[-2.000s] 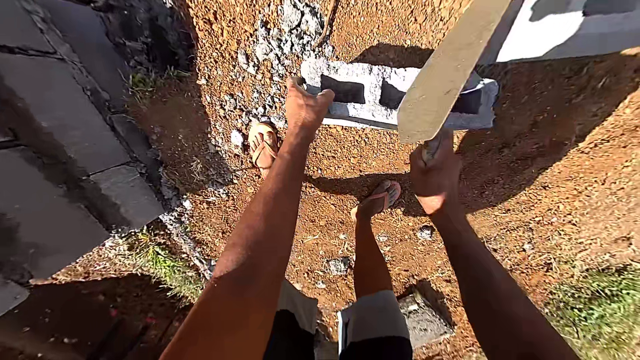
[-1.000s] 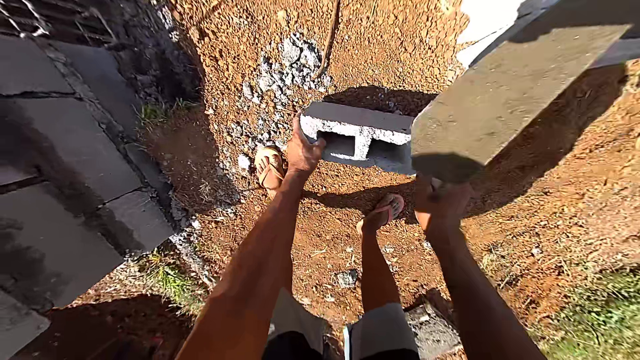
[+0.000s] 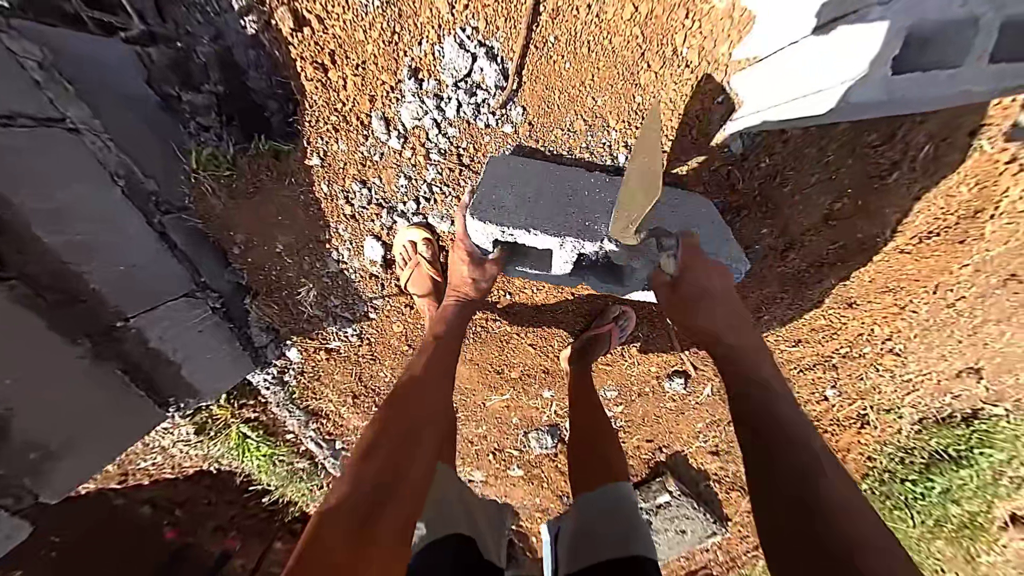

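Observation:
A grey hollow concrete block (image 3: 552, 196) is in the middle of the head view, its hollows facing my body. My left hand (image 3: 472, 268) grips its left end, with the thumb near a hollow. My right hand (image 3: 694, 292) is closed round the handle of a pointed masonry trowel (image 3: 640, 176). The trowel's blade points up and away from me, over the block's right part. Whether my right hand also touches the block cannot be told.
A block wall (image 3: 88, 224) runs along the left. Whitish hollow blocks (image 3: 848, 72) stand at the upper right. Grey rubble (image 3: 448, 96) lies on reddish soil beyond my sandalled feet (image 3: 420, 264). A broken block piece (image 3: 680, 516) lies beside my leg at the bottom.
The trowel blade has swung from pointing up and right to nearly upright in view, over the block. The block's top face shows more than two seconds ago. My left hand keeps its grip.

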